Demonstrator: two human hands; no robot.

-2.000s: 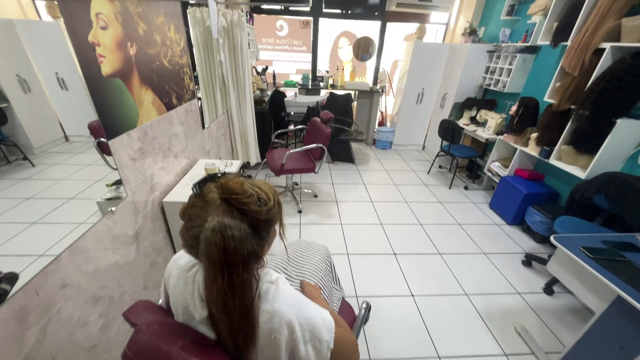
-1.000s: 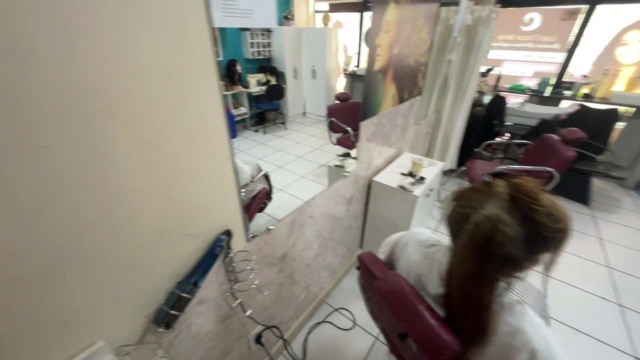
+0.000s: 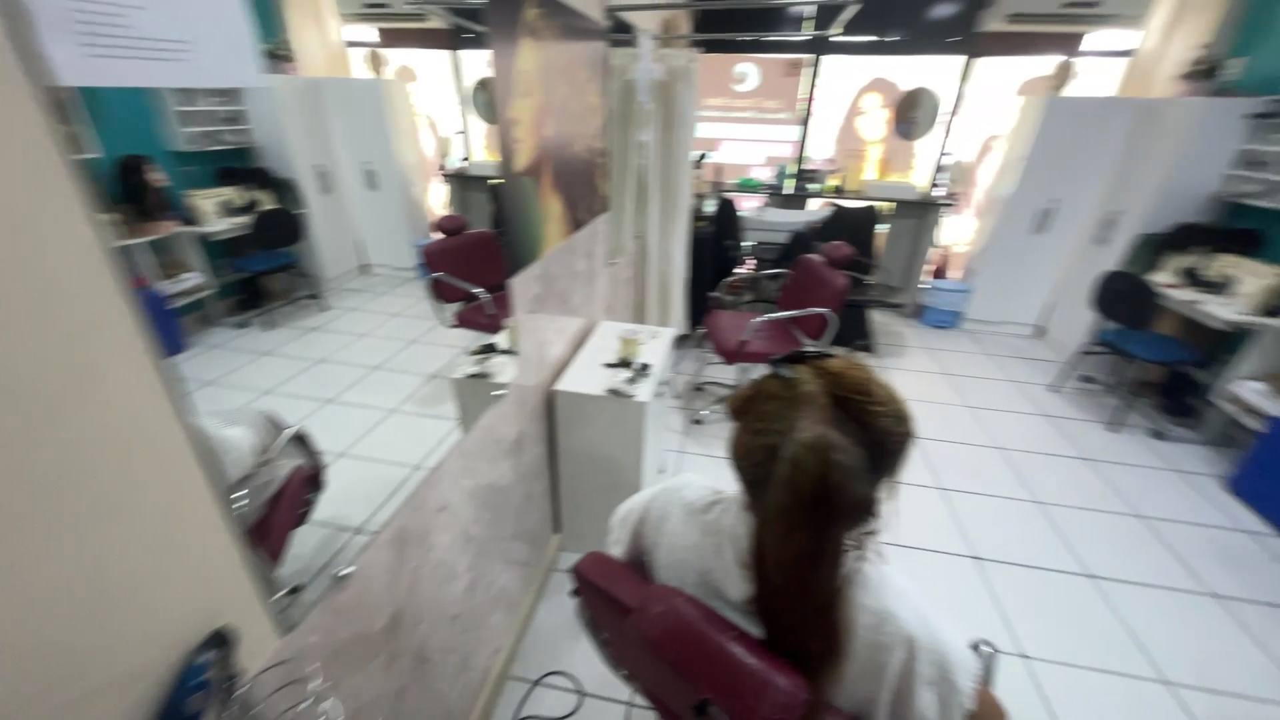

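Neither of my hands is in view. A seated person (image 3: 700, 520) with a white garment faces away from me in a maroon salon chair (image 3: 690, 640). Their long brown hair (image 3: 815, 480) hangs down the back over the chair's top edge, with a dark clip (image 3: 800, 360) at the crown. Ahead and left of them stands a white cabinet (image 3: 605, 460) with a small cup (image 3: 628, 347) and dark hair clips (image 3: 632, 378) on top. The picture is blurred.
A mirror (image 3: 370, 400) runs along the left wall. At the lower left are a blue tool (image 3: 200, 675) and wire rings (image 3: 295, 690); a black cable (image 3: 550, 690) lies on the floor. Another maroon chair (image 3: 790, 310) stands ahead, a blue chair (image 3: 1150, 335) at right.
The view has swung left to the wall and partly back right. The person stays seated in the maroon chair. No hand of mine shows in any frame.
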